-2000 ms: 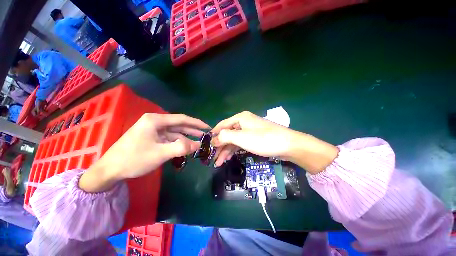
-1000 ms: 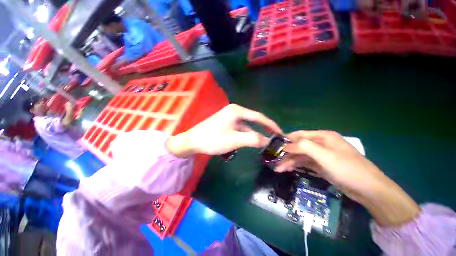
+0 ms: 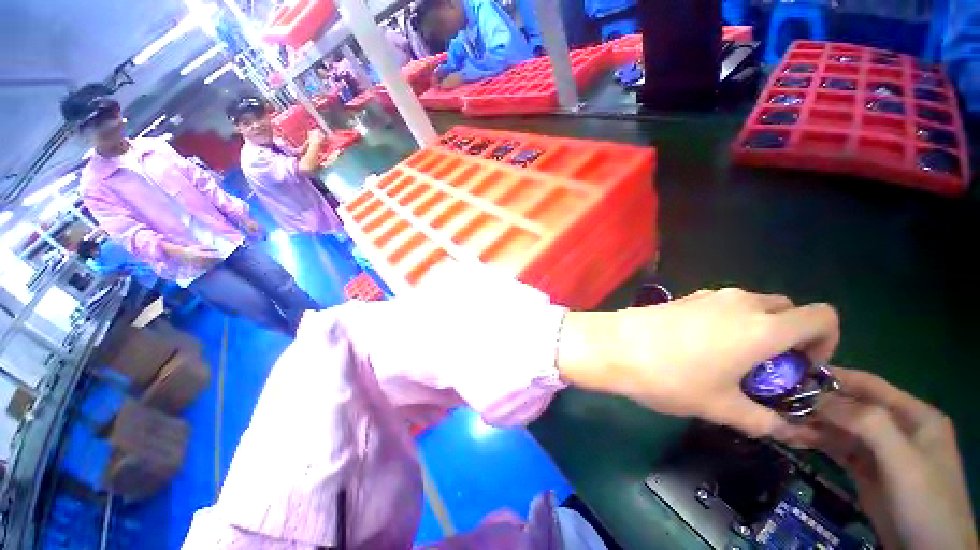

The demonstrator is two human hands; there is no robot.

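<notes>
A small round module (image 3: 778, 376) with a violet sheen and a shiny rim is held between both hands above the jig. My left hand (image 3: 709, 355) grips it from the left with thumb and fingers. My right hand (image 3: 887, 435) is at its right side, fingers against its rim, partly hidden. The black jig (image 3: 688, 503) lies below, with the blue circuit board (image 3: 797, 531) cut off by the bottom edge. Another dark round unit (image 3: 651, 293) lies beside the tray stack, partly hidden by my left wrist.
A red tray stack (image 3: 602, 231) stands left on the green bench (image 3: 699, 236), with a few units in its top. A filled red tray (image 3: 849, 161) is at the back right. People in pink (image 3: 161, 210) and blue (image 3: 489, 43) and cartons (image 3: 150, 430) are beyond.
The view has swung left, so the bench things sit further right and two people in pink show at left. The module in my hands now shows a violet face.
</notes>
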